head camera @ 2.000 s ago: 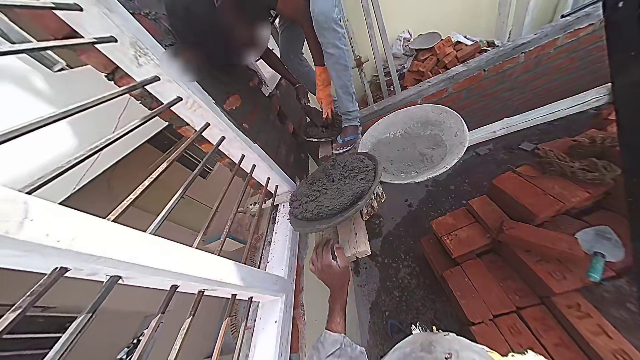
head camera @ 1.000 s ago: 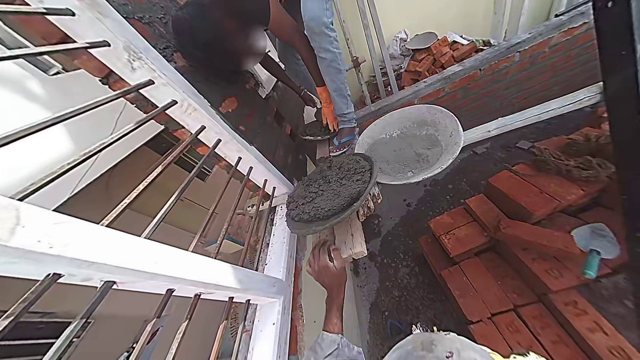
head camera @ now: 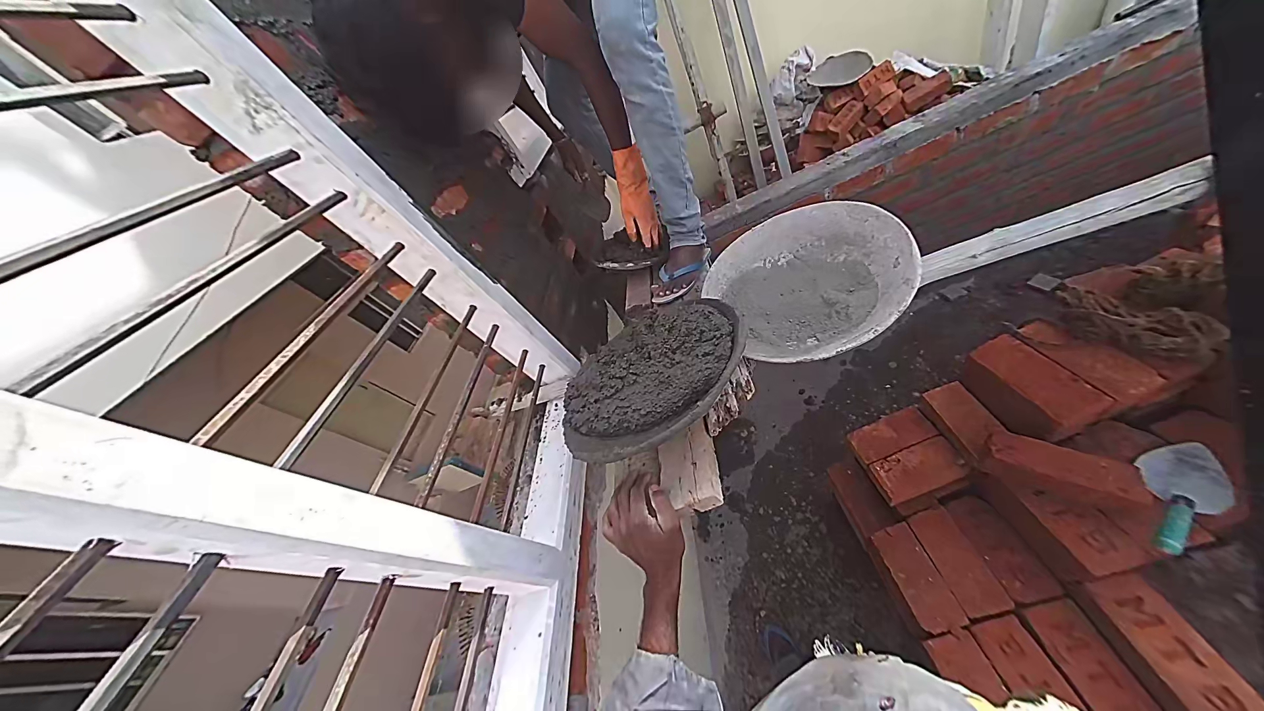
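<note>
My left hand (head camera: pixel 644 523), fingers curled, is at the near end of a wooden board (head camera: pixel 689 472); whether it grips anything is unclear. Just beyond it, a round pan of wet mortar (head camera: pixel 652 373) rests tilted over the wood. To its right lies a wide metal basin (head camera: pixel 815 281) with grey residue inside. My right hand is out of view. On the brick pile at right sits a trowel (head camera: pixel 1185 484) with a green handle.
A white frame with metal bars (head camera: pixel 296 341) runs along the left. Ahead, a co-worker's orange-gloved hand (head camera: pixel 635 197) touches another mortar pan (head camera: pixel 630 253). Loose red bricks (head camera: pixel 987 553) are stacked at right, with rope (head camera: pixel 1145 321) behind. A low brick wall (head camera: pixel 1017 148) stands beyond.
The co-worker's gloved hand has moved down to the far mortar pan. My left hand stays near the wooden board.
</note>
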